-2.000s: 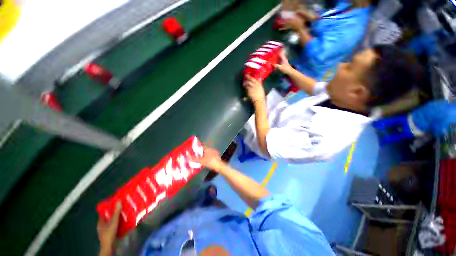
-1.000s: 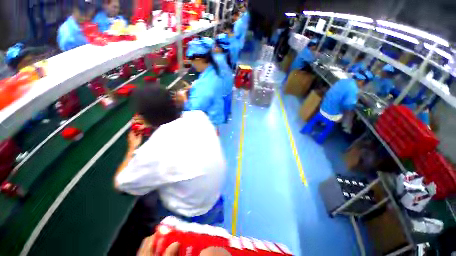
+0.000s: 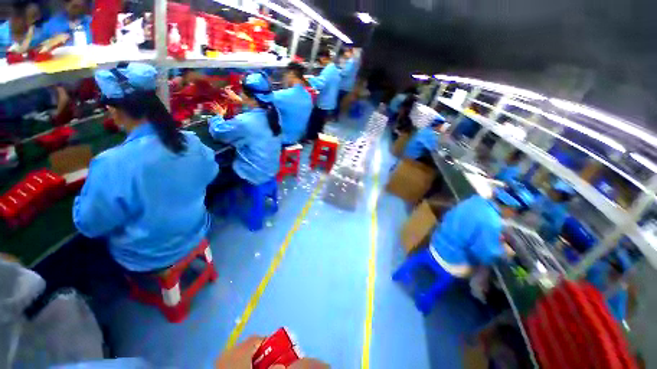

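A glossy red carton (image 3: 276, 349) with small white lettering shows at the bottom edge, low over the blue floor. A pale edge shows on its right side. The frame cuts it off, so I cannot tell if more cartons are joined behind it. My left hand (image 3: 239, 354) is at its left side, blurred and cut off by the bottom edge, and grips it. My right hand is not visible. A blurred skin-toned shape right of the carton is not clearly a hand.
A worker in blue (image 3: 155, 187) sits on a red stool (image 3: 173, 287) at the left bench. Red cartons (image 3: 32, 194) lie there. A translucent grey sheet-like thing (image 3: 50, 324) is lower left. Red stacks (image 3: 576, 328) and a bending worker (image 3: 468, 234) are right.
The view has swung away from the green table toward the aisle. The long red carton row held in both hands earlier now shows only as a small part at the bottom. The white-shirted person has left view.
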